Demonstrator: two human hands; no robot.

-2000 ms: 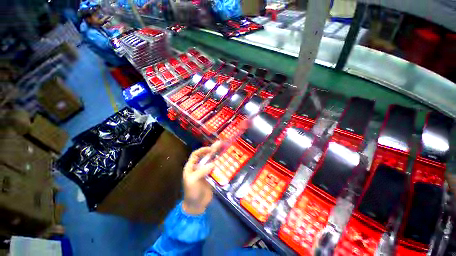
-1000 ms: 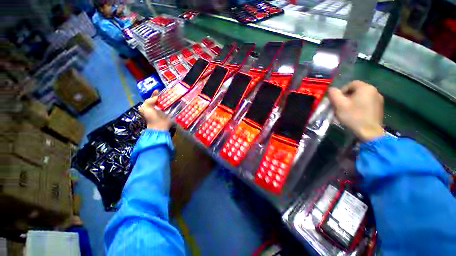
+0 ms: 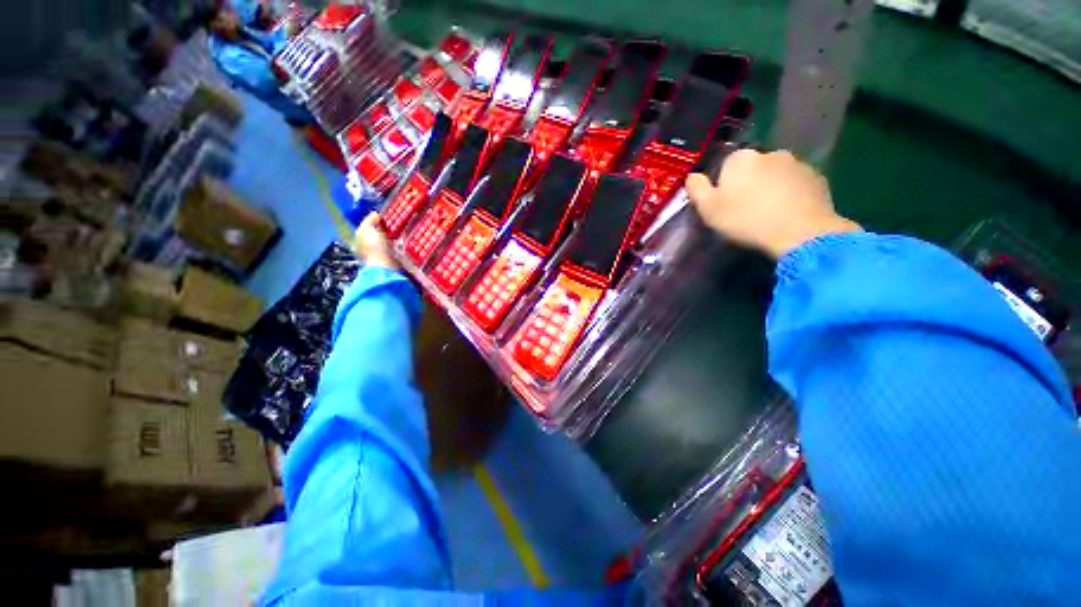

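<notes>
A clear handset tray holds two rows of open flip phones with black screens and red keypads. It lies over a stack of similar clear trays on the green bench. My left hand grips the tray's near left corner, its fingers partly hidden. My right hand holds the tray's far right edge, fingertips partly hidden under the palm. At the lower right an uncovered phone back with a white label and red rim lies in another clear tray, partly covered by my right sleeve.
Clear trays with red pieces stand further along the line at the upper left. A person in blue is beyond. Brown cartons and a black plastic liner are on the left. A post rises behind my right hand.
The tray of phones, held by both hands, has moved left and away onto the stack beside the red-piece trays. The view has shifted, and more green bench shows at the right.
</notes>
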